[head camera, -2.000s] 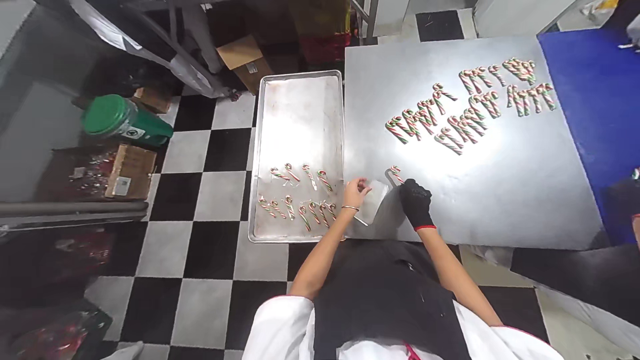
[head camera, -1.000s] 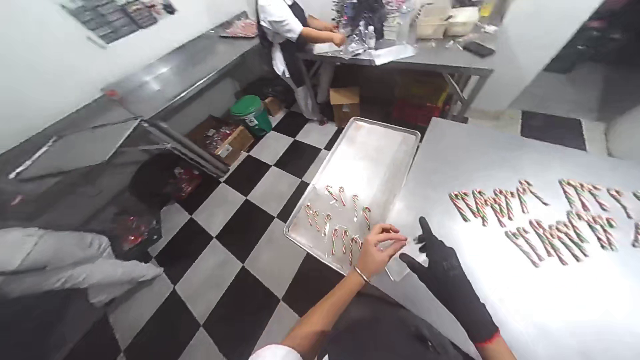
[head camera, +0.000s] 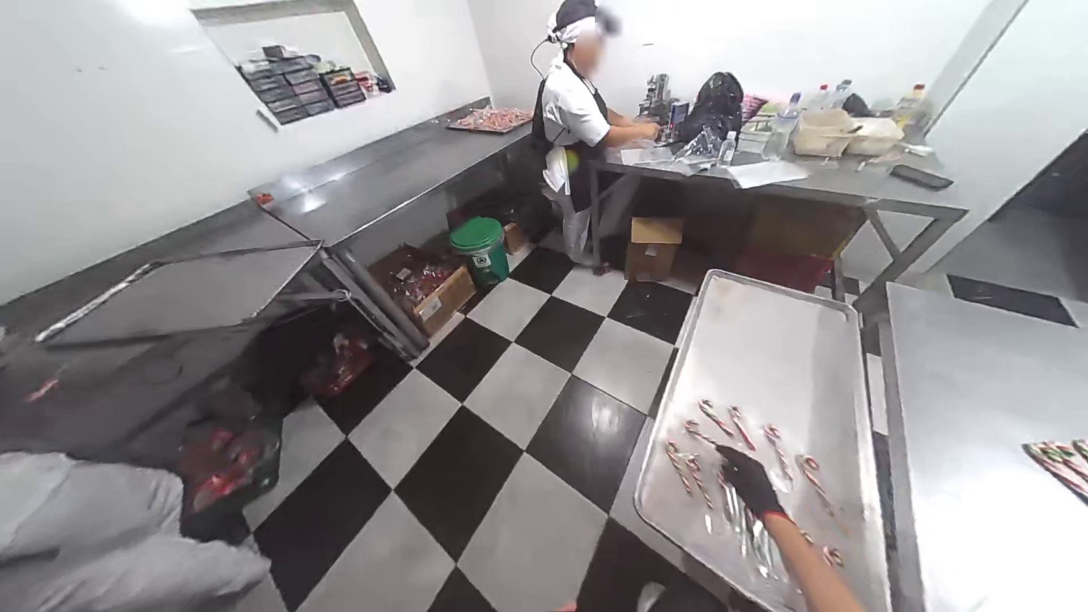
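Note:
My right hand (head camera: 750, 483), in a black glove, reaches low over the metal sheet tray (head camera: 778, 327). Its fingertips are together at the lower end of a striped candy cane (head camera: 700, 432). More red, white and green canes lie around the hand, among them one with its hook near the tray's middle (head camera: 777, 450) and one further right (head camera: 816, 483). Clear wrapping shows around some below the hand. The glove and forearm hide part of this group. At the bottom edge shows a sliver of skin; my left hand cannot be made out.
Unwrapped-looking canes (head camera: 1058, 463) lie on the metal table (head camera: 977, 382) at right. A co-worker (head camera: 578, 102) stands at the back table (head camera: 816, 183). A green lidded bucket (head camera: 480, 246) and cardboard boxes (head camera: 654, 246) stand on the checkered floor. Someone's light clothing (head camera: 110, 535) shows at lower left.
My gloved right hand has moved left from the table side to the canes on the tray. My left hand, seen beside it before, has left the clear view. The view has swung left.

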